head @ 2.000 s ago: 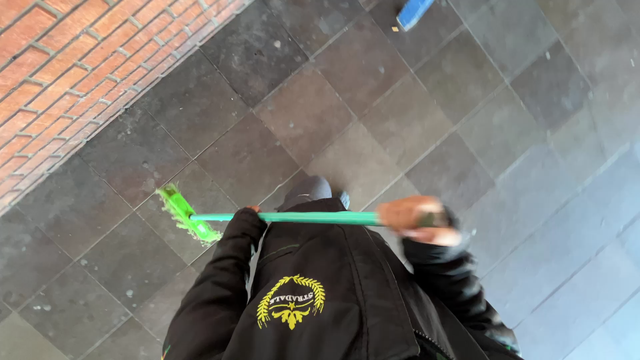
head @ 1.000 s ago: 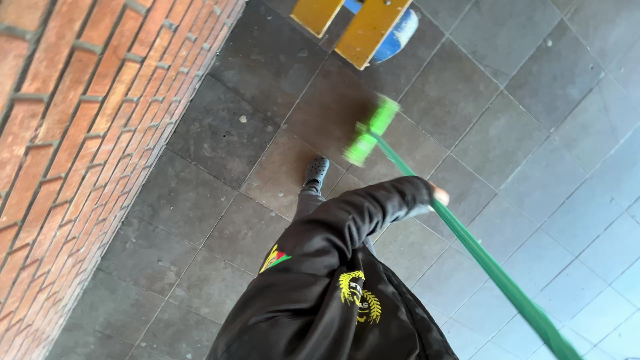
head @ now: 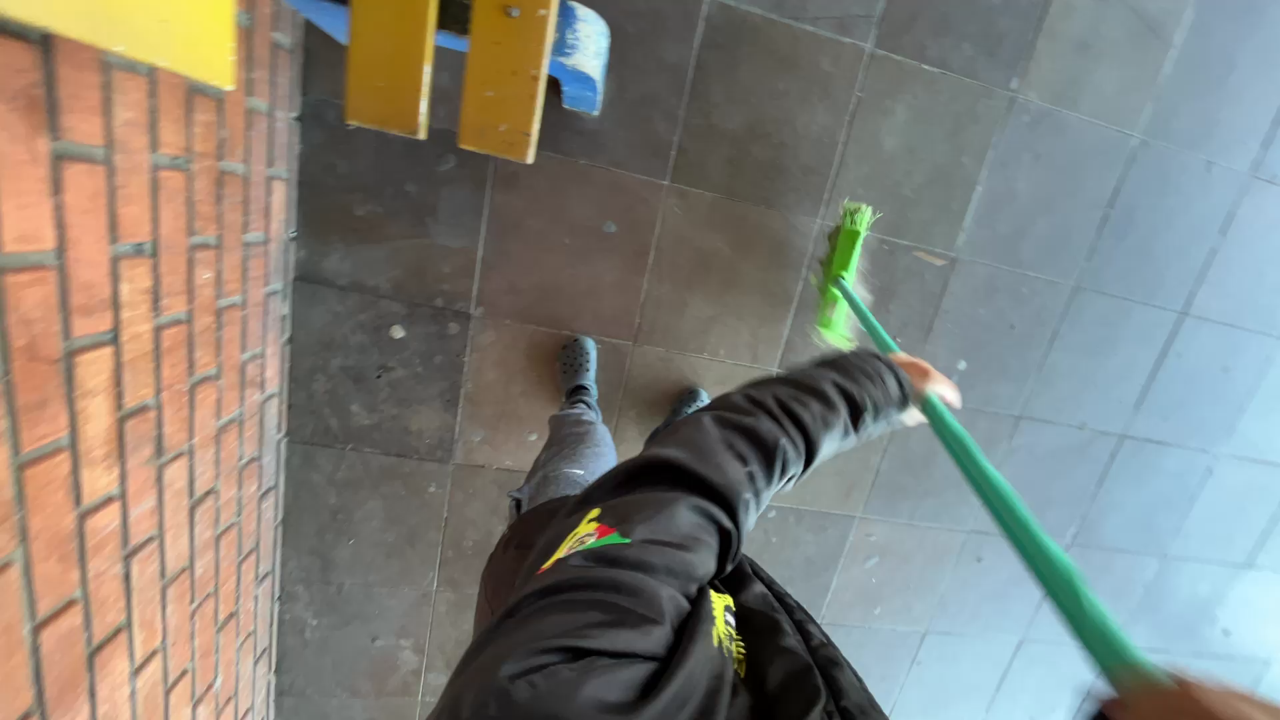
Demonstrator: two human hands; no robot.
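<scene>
A broom with a green handle [head: 1010, 520] slants from the lower right corner up to its bright green head [head: 848, 262], whose bristles touch or hover over the tiled floor. Closed around the lower part of the handle, not far from the head, is my left hand [head: 925, 385], at the end of a black jacket sleeve. My right hand [head: 1185, 698] is at the handle's upper part in the bottom right corner, blurred and partly cut off by the frame. A small light brown scrap [head: 930, 258] lies on the floor right of the broom head.
A red brick wall [head: 130, 350] runs along the left side. At the top left stands a bench with yellow wooden slats [head: 505, 75] and a blue support [head: 585, 55]. A yellow panel [head: 150, 30] juts in at the corner. My feet in grey clogs [head: 578, 365] stand on dark tiles [head: 380, 370].
The broom head has swung from the left side of my body across to the right. My left arm now reaches over to the right with it. The bench has come into view.
</scene>
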